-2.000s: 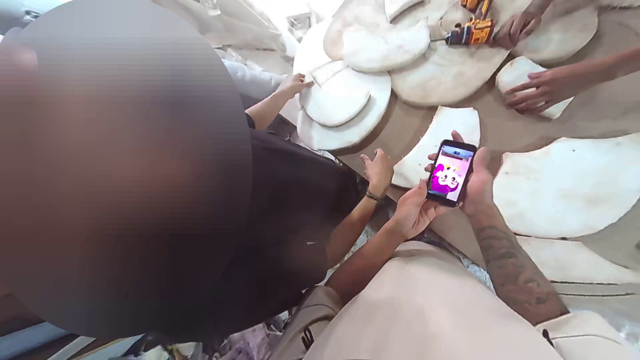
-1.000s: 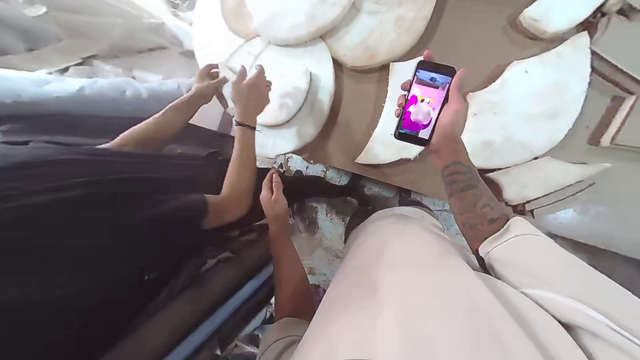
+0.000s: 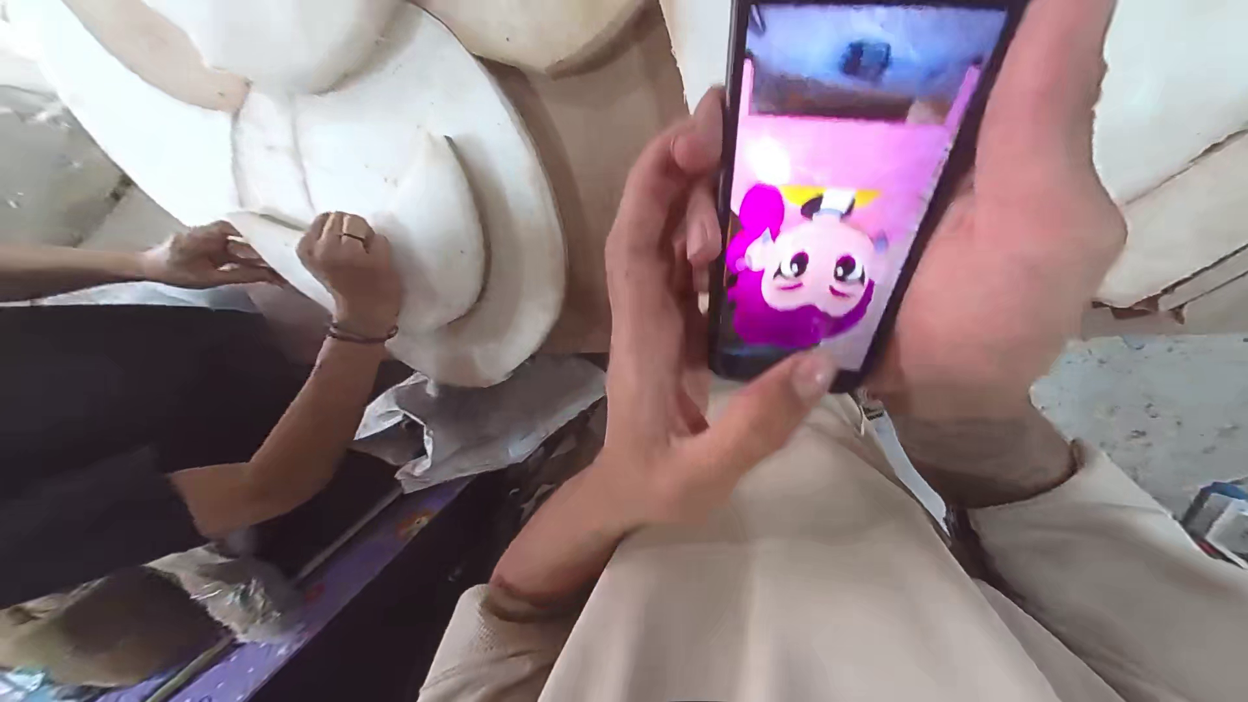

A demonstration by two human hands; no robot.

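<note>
A smartphone (image 3: 829,234) with a pink and purple cartoon character on its lit screen is held between both of my hands. My left hand (image 3: 673,361) wraps its left edge, the thumb lying over the lower corner of the screen. Along the phone's right edge, my right hand (image 3: 1004,263) grips it, partly cut off at the top of the view. Behind the phone lie curved white foam-like pieces, one of them (image 3: 1170,146) to the right of my right hand.
At the left, a co-worker's hands (image 3: 351,263) touch stacked rounded white pieces (image 3: 522,234) on a brown board (image 3: 614,107). Crumpled plastic sheeting (image 3: 478,419) lies below the board's edge. Lower left are a purple patterned surface (image 3: 341,585) and a plastic bag (image 3: 234,595).
My left hand, off the phone one second ago, is now on it. The phone appears much closer. The co-worker's hands, raised a second ago, now rest on the white pieces.
</note>
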